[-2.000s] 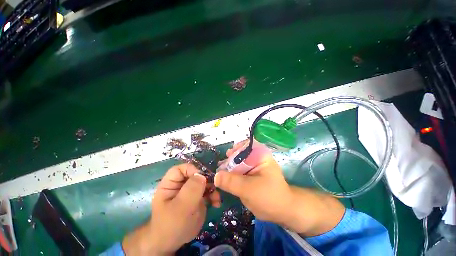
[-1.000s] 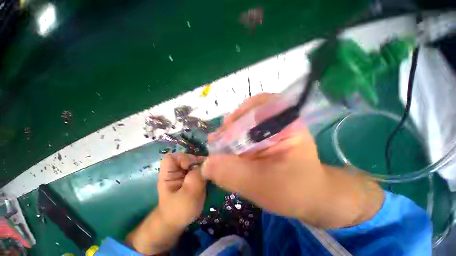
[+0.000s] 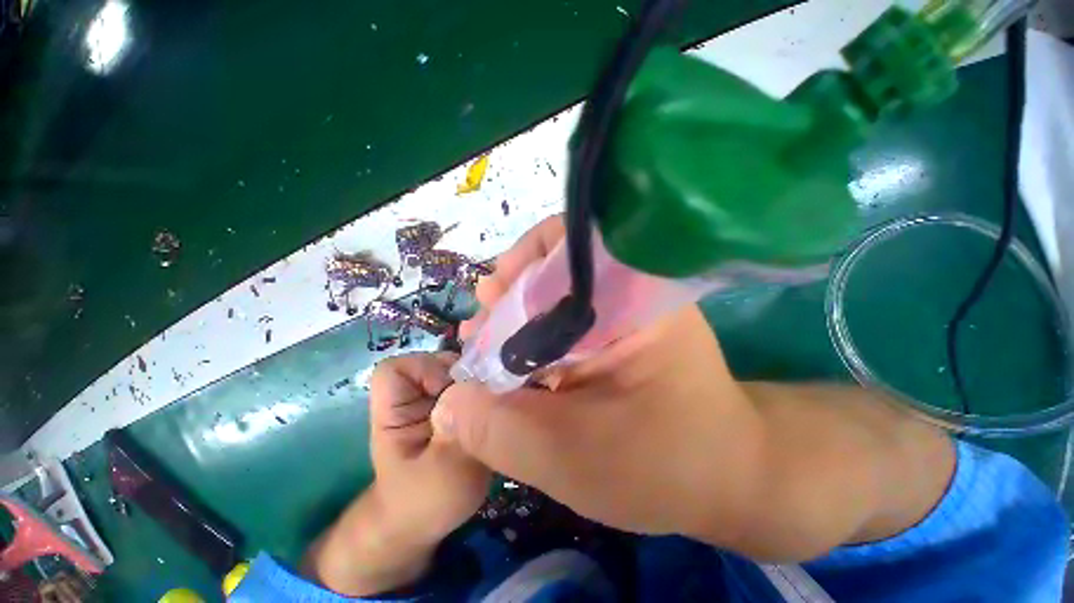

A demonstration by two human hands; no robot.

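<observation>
My right hand [image 3: 589, 436] holds the dispensing syringe [image 3: 618, 295], its barrel pink with fluid. The large green adapter head [image 3: 730, 165] is at its rear end, toward the upper right. A black cord [image 3: 583, 224] with a thick black end lies along the barrel. The syringe tip is hidden at the fingers. My left hand [image 3: 418, 448] is closed, its fingertips touching my right thumb; any part pinched there is hidden. Loose parts [image 3: 389, 283] lie in clusters on the white rail just beyond the hands. A pile of dark glinting parts [image 3: 512, 501] sits below the hands, partly covered.
A dark oblong case [image 3: 171, 501] and a red-and-grey object [image 3: 47, 530] lie at lower left, with yellow loops [image 3: 236, 577] nearby. Coiled clear hose [image 3: 842, 318] and white cloth [image 3: 1048, 153] are at right. The white rail [image 3: 283, 283] carries scraps beside the green belt [image 3: 294, 106].
The syringe and green head have come up closer to the camera and stand more steeply. The view has shifted closer to the hands. Both hands stay together at the fingertips.
</observation>
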